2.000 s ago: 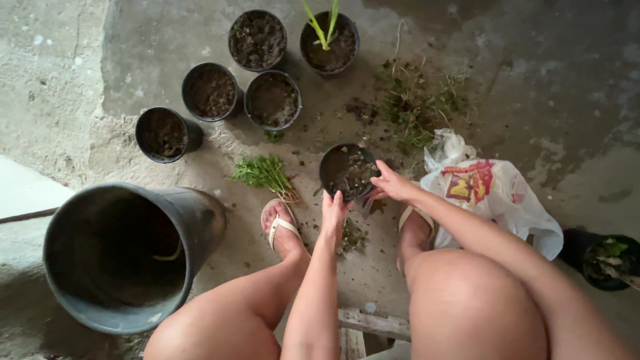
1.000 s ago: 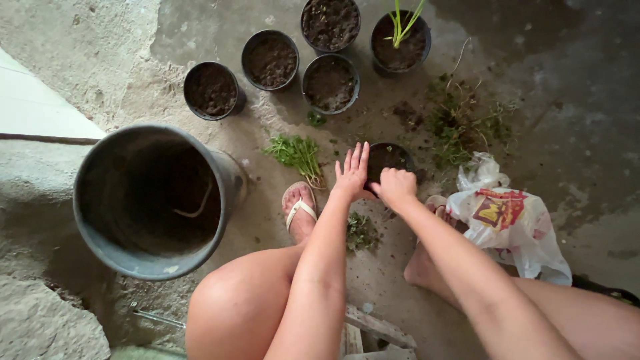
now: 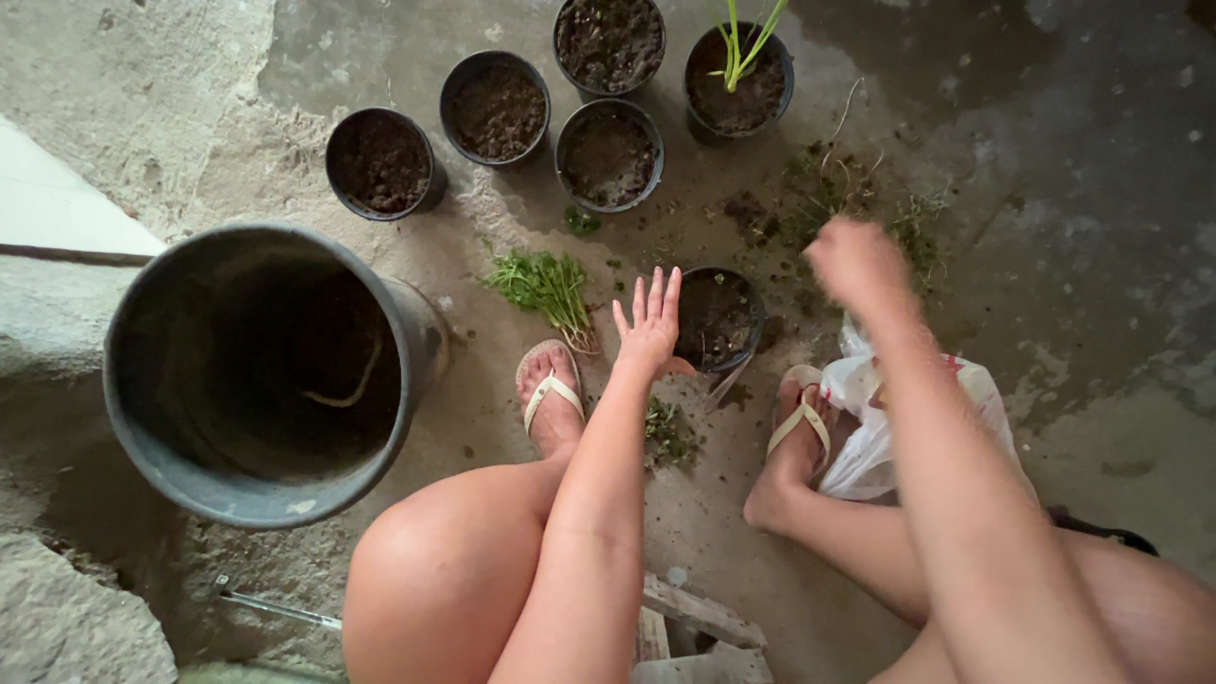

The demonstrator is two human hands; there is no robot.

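Observation:
My left hand [image 3: 652, 328], fingers spread and nothing in it, is at the left rim of a small black plastic pot of soil [image 3: 714, 318]. To the right of that pot, my right hand [image 3: 855, 261] is raised over the uprooted weeds [image 3: 917, 237]; it is blurred, so whether it holds anything cannot be told. A bunch of green seedlings with bare roots [image 3: 546, 290] lies on the concrete floor, left of my left hand. A small heap of wilted leaves [image 3: 670, 435] lies below the pot, near my left forearm.
Several soil-filled pots [image 3: 608, 155] stand at the top, one with a green shoot [image 3: 734, 57]. A large dark bucket [image 3: 404, 332] lies tilted at left. A white plastic bag [image 3: 855, 465] is by my right foot. Wooden slats [image 3: 703, 613] and a metal rod [image 3: 280, 608] lie low in view.
Two seconds ago both hands held the small pot. My right hand has since moved off it to the right and up, over the weeds; my left hand has let go and spread its fingers.

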